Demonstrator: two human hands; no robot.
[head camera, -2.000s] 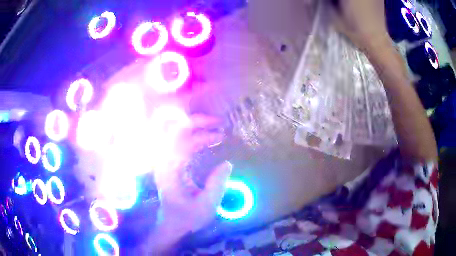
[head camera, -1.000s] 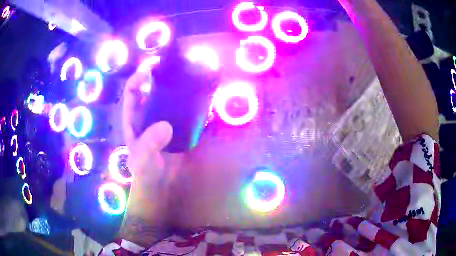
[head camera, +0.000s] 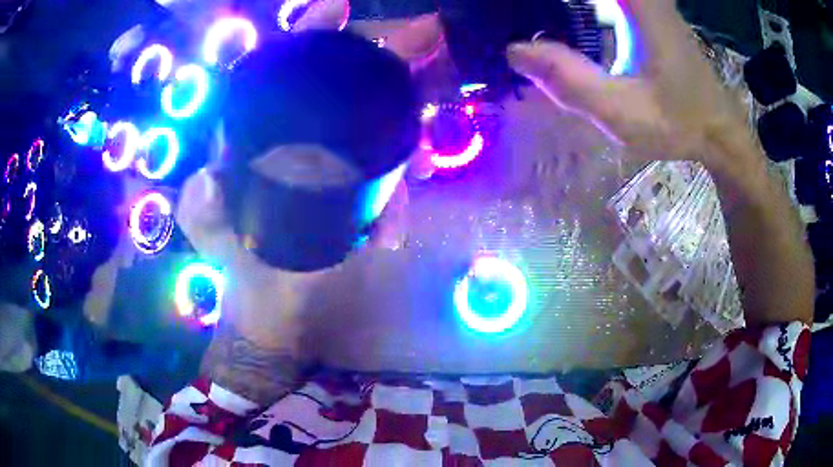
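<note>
My left hand (head camera: 205, 214) is wrapped round a large black round unit (head camera: 315, 137) at centre left. A blue-white glow shows at the unit's lower right side. My right hand (head camera: 630, 96) is at the upper right with thumb and fingers around a second black unit (head camera: 511, 41), which has a ribbed edge and a bright ring on its right. The top of this unit is cut off by the frame. A cyan-lit ring unit (head camera: 491, 294) stands on the tan surface (head camera: 411, 328) in front of me. A pink-lit ring unit (head camera: 452, 137) is partly hidden between the two held units.
Several lit ring units (head camera: 157, 152) stand along the left, with more at the far left edge. Clear sheets (head camera: 680, 237) lie under and beside my right forearm. Black parts (head camera: 783, 128) are at the right edge. A yellow floor line (head camera: 73, 408) shows at lower left.
My right hand has come into view and is around a black unit. The black unit in my left hand looks larger and higher. The cyan ring and several left rings appear higher in the picture.
</note>
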